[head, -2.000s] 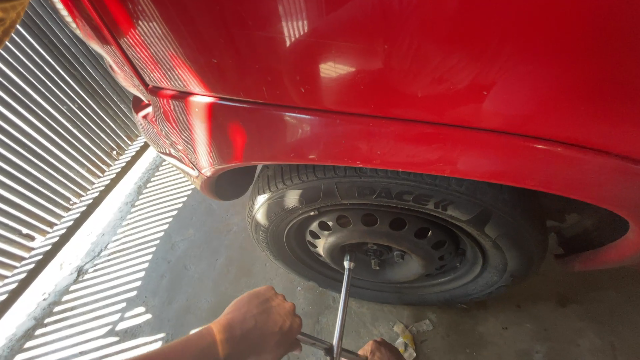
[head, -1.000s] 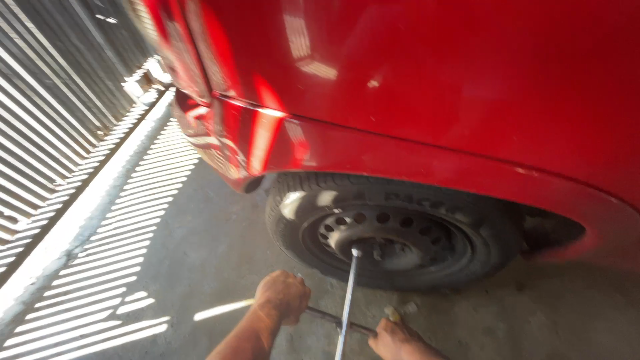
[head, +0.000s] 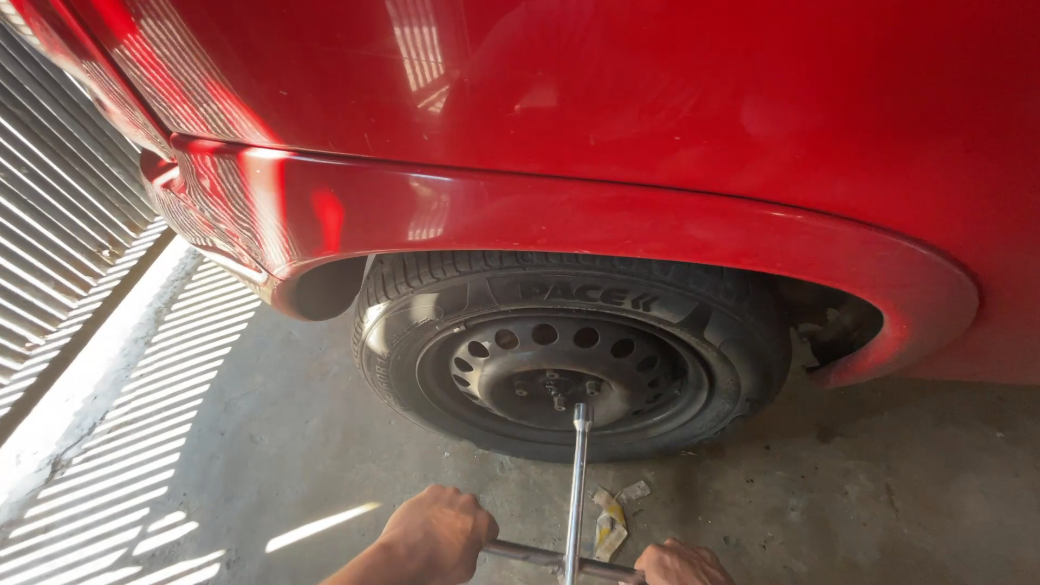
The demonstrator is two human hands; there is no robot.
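Observation:
A chrome lug wrench [head: 578, 479] with crossing bars points at the black steel wheel [head: 520, 366] of a red car. Its socket end appears just below and right of the hub's lug bolts; whether it touches one I cannot tell. My left hand [head: 443, 532] is closed around the left end of the darker cross bar. Around the right end of the same bar is my right hand [head: 682, 562], partly cut off by the lower frame edge. Several lug bolts [head: 561, 403] show around the hub. The tire [head: 390, 366] rests on the floor.
The red fender [head: 569, 219] arches over the tire. Crumpled scraps with yellow on them [head: 611, 520] lie on the concrete floor [head: 309, 439] below the wheel. At the left stand a slatted metal gate [head: 57, 211] and a white-edged sill [head: 89, 390], with striped sunlight across the floor.
The socket end, over the hub's lug bolts two seconds ago, now appears below them, toward me. Both hands remain on the cross bar. The view has shifted.

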